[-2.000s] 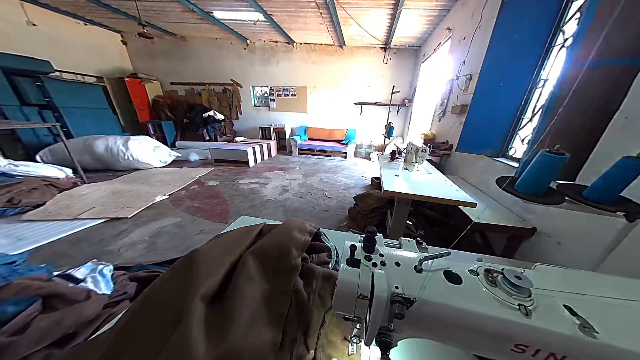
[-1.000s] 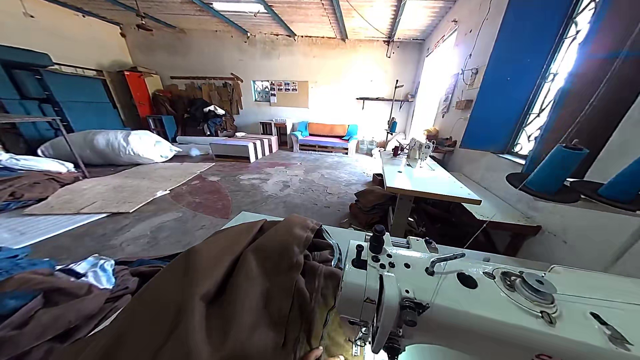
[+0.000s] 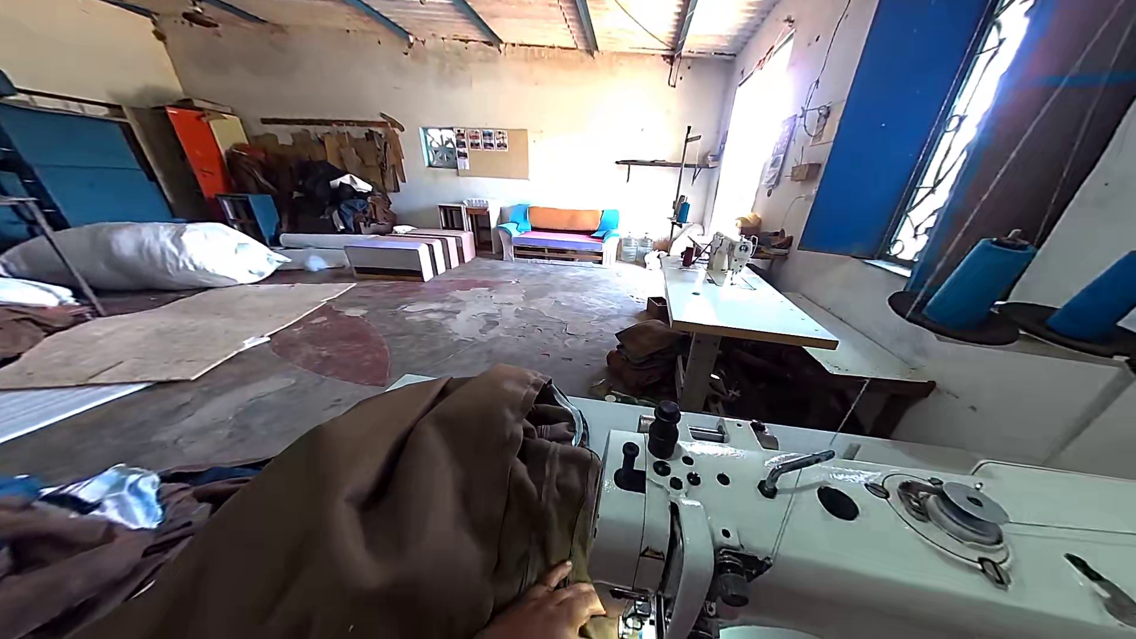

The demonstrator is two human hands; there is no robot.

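A large piece of brown cloth (image 3: 382, 506) is bunched up at the left of a white Singer sewing machine (image 3: 843, 506), against its head. My left hand (image 3: 550, 611) shows at the bottom centre, its bent fingers holding the cloth near the needle area, with its wrist cut off by the view's edge. The needle and the stitching spot are mostly hidden. My right hand is out of view. Thread runs down to the machine from the right, where blue thread cones (image 3: 981, 282) stand on dark round holders.
Crumpled brown and blue garments (image 3: 98, 550) lie at lower left. Ahead stands another sewing table (image 3: 745, 311) with a white machine (image 3: 731, 256) and dark cloth beneath. Flat boards (image 3: 177, 333) and a stuffed white sack (image 3: 146, 253) lie on the floor at left.
My left hand, barely showing at the bottom edge before, has come further into view on the brown cloth beside the machine head. The view has shifted slightly.
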